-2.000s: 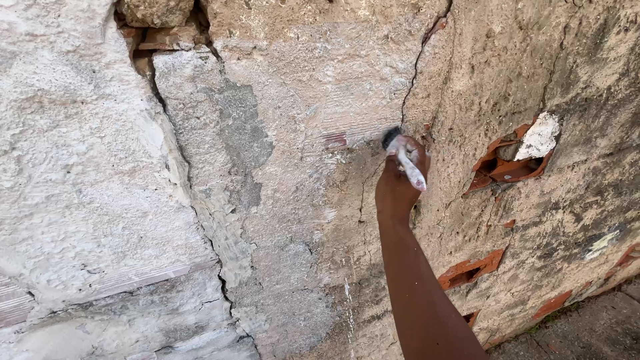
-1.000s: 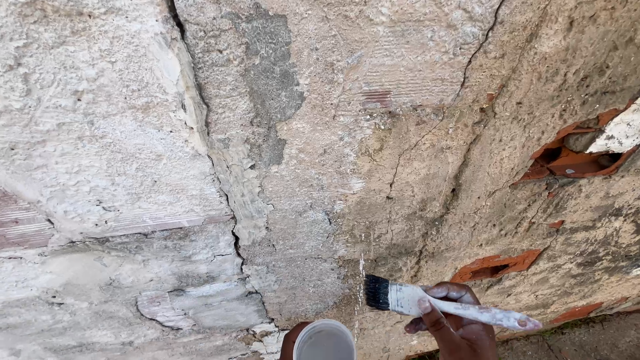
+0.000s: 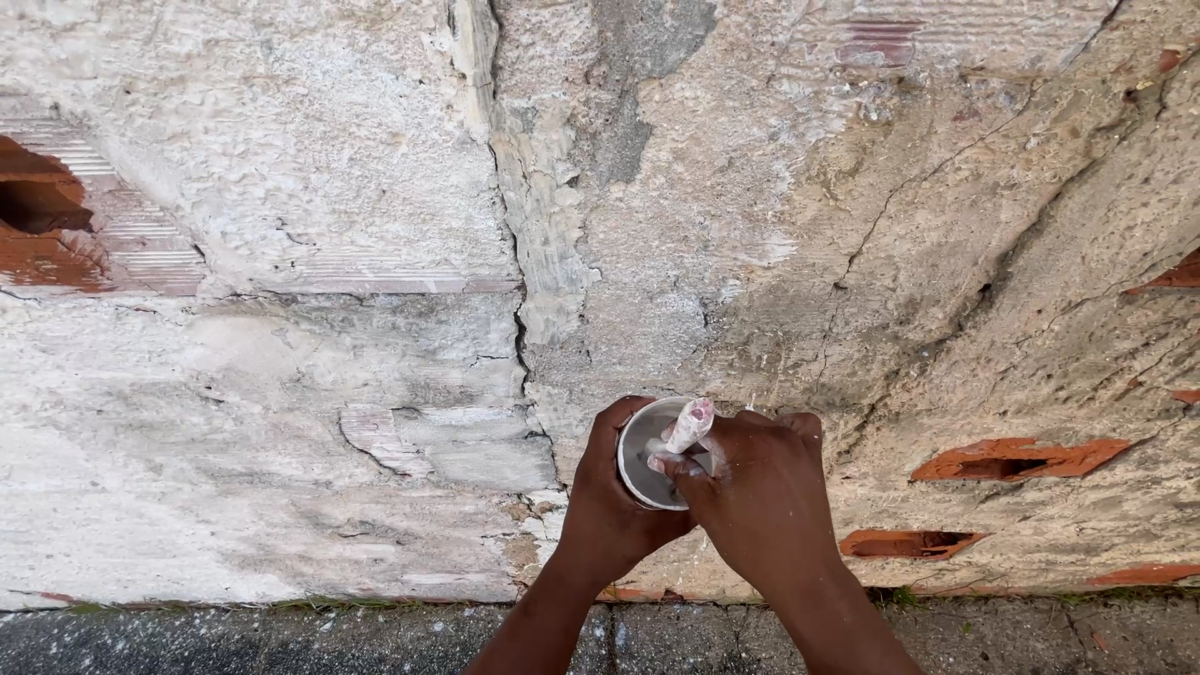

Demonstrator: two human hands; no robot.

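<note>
Low in front of the wall, my left hand (image 3: 614,506) is wrapped around a round white cup (image 3: 647,492) with pale liquid inside. My right hand (image 3: 764,487) grips a paintbrush by its paint-smeared handle (image 3: 692,424), which points up toward me. The brush's bristles are down in the cup, hidden from sight. Behind both hands stands a cracked, rough plastered wall (image 3: 694,281), whitish on the left and bare beige-brown on the right.
A long crack (image 3: 518,328) runs down the wall. Broken openings show orange hollow brick at the left (image 3: 42,258) and lower right (image 3: 1059,459). A speckled pavement (image 3: 375,642) with grass tufts meets the wall's foot.
Two seconds ago my right hand held the brush against the wall higher up. It has come down to the cup, and the bristles, visible one second ago, are now inside it. The view has tilted down.
</note>
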